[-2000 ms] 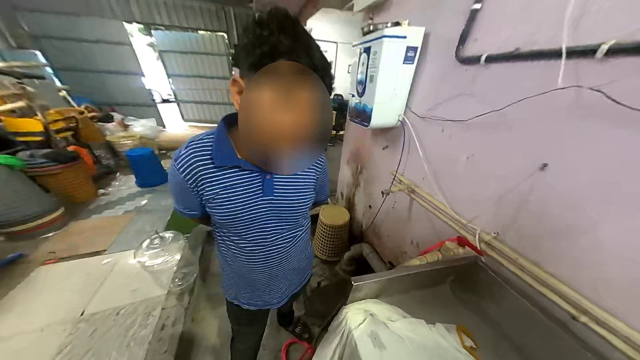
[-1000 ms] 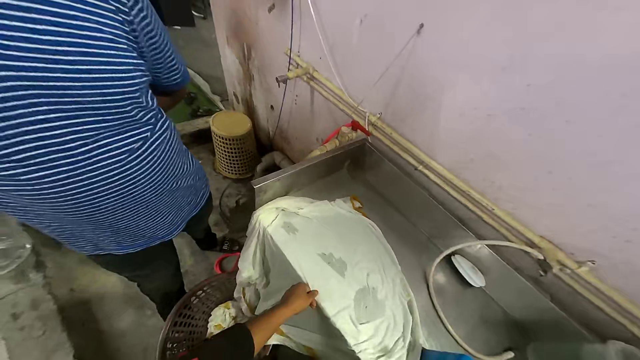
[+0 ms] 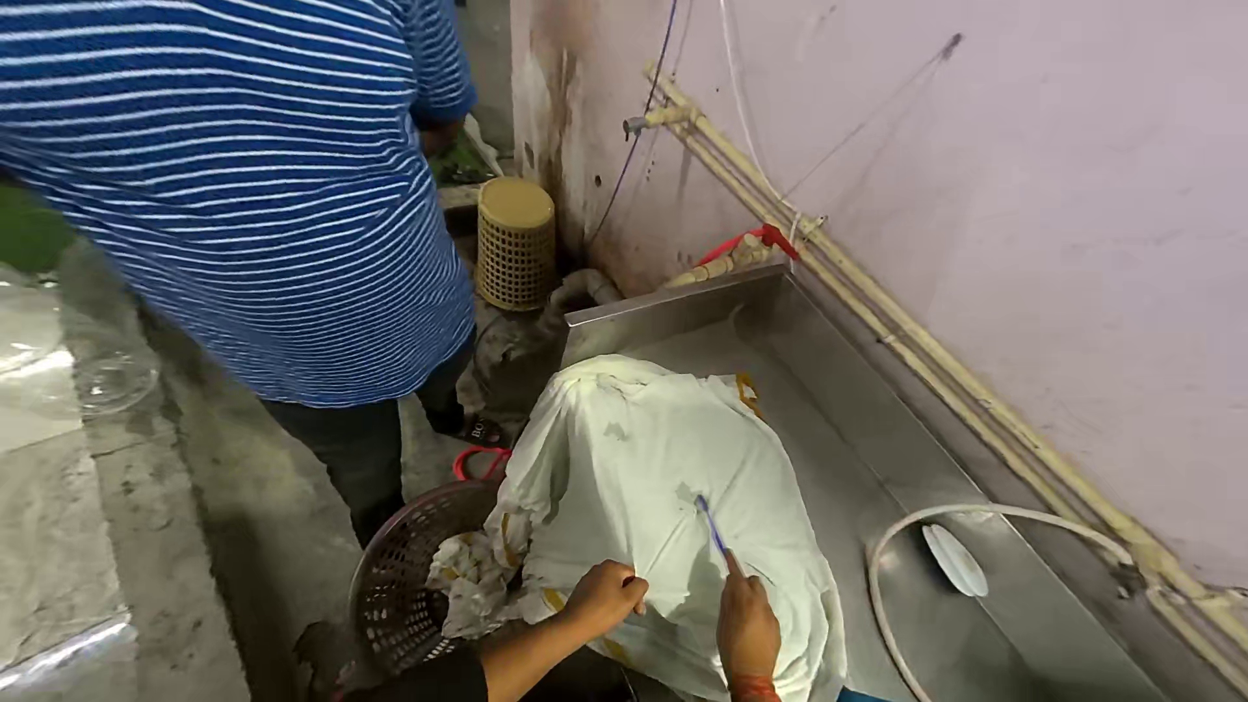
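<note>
A white cloth [image 3: 673, 439] with grey damp-looking patches lies draped over the near edge of a steel sink. My left hand [image 3: 609, 595] is closed at the cloth, pinching a fold of it near the lower middle. To its right, my right hand [image 3: 749, 624] grips a slim blue brush-like tool [image 3: 712, 525], whose far tip rests on the cloth beside a grey patch. What lies beneath the cloth is hidden. Part of the cloth hangs at the left toward a brown plastic basket [image 3: 414, 561], which holds crumpled white cloth [image 3: 468, 575].
The steel sink [image 3: 838, 419] runs along the wall, with a pale hose [image 3: 877, 585] and a white oval dish [image 3: 954, 561] at its right. Pipes [image 3: 907, 341] line the wall. A person in a striped shirt [image 3: 283, 195] stands close at the left, near an upturned beige basket [image 3: 515, 244].
The view has swung down to the cloth and sink. My right hand with the blue tool has come into view. The other person, facing me two seconds ago, has turned away.
</note>
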